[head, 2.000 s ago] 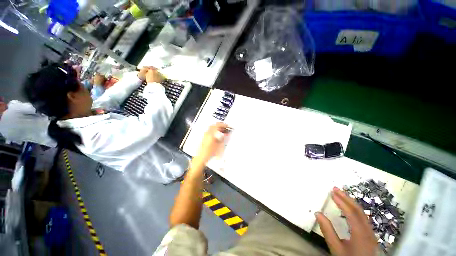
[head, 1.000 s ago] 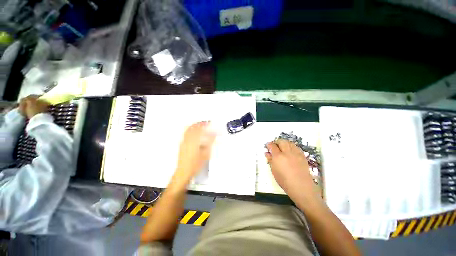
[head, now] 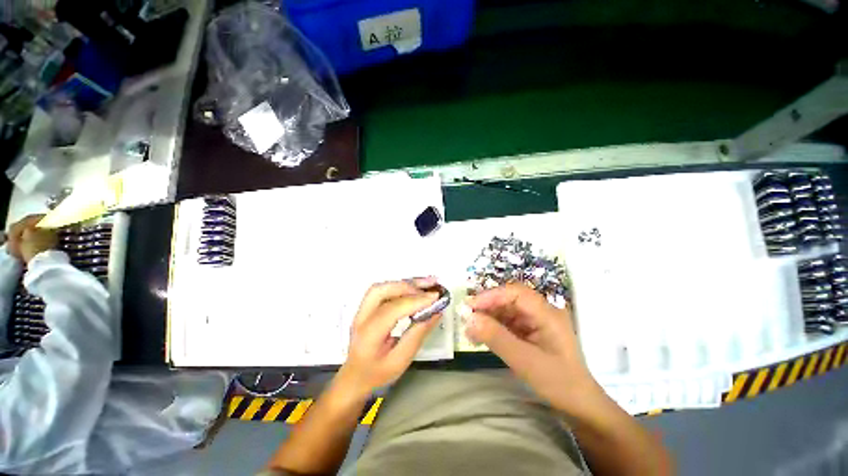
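Observation:
My left hand [head: 386,325] holds a dark glossy watch case [head: 431,304] by its edges, tilted, over the right end of the left white tray [head: 288,307]. My right hand [head: 521,325] is just right of the case, thumb and forefinger together at a small pale piece [head: 466,310]; its exact shape is blurred. The hands are close, with a narrow gap between them. A loose heap of silver-grey metal parts [head: 517,262] lies behind my right hand, partly hidden by it. Another dark case [head: 428,221] lies on the left tray's back right corner.
A row of cases [head: 218,231] stands at the left tray's far left. The right tray [head: 669,270] holds tiny specks [head: 590,236] and dark case rows [head: 798,214]. A clear bag [head: 270,88] and blue bin [head: 377,33] are behind. A coworker's white sleeve [head: 70,302] is at left.
The view has turned rightward. One of the two cases from the tray's back right is now in my left hand. My right hand has moved from the heap toward that case.

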